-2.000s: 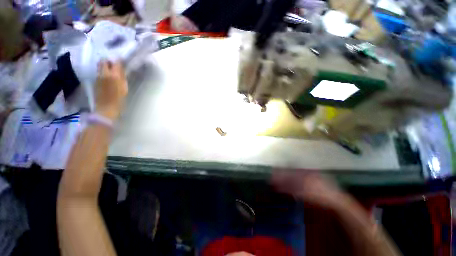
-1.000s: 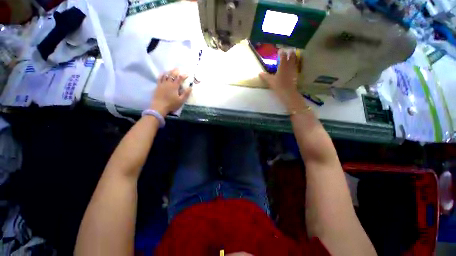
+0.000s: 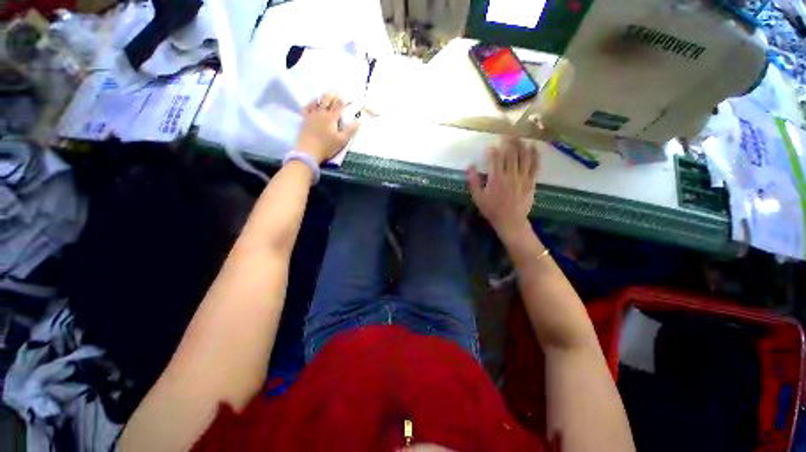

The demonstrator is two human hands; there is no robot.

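A white cut piece [image 3: 274,97] with small black parts lies on the white sewing table [image 3: 424,146], left of the needle area. My left hand [image 3: 325,130] rests on its right part; whether the fingers grip it is unclear. My right hand [image 3: 506,181] lies flat and empty at the table's green front edge, fingers apart. The sewing machine [image 3: 654,66] stands behind and to the right. A smartphone [image 3: 504,74] with a lit, colourful screen lies on the machine bed, beyond my right hand.
Thread snips [image 3: 574,154] lie right of my right hand. Printed plastic packets [image 3: 137,108] lie at the left, another [image 3: 764,177] at the right. A red crate [image 3: 707,309] with dark cloth stands low right. Grey and white cloth [image 3: 35,212] is heaped at the left.
My right hand has moved back from the smartphone to the table's front edge, leaving the lit phone uncovered. My left hand stays on the white piece. The view has shifted.
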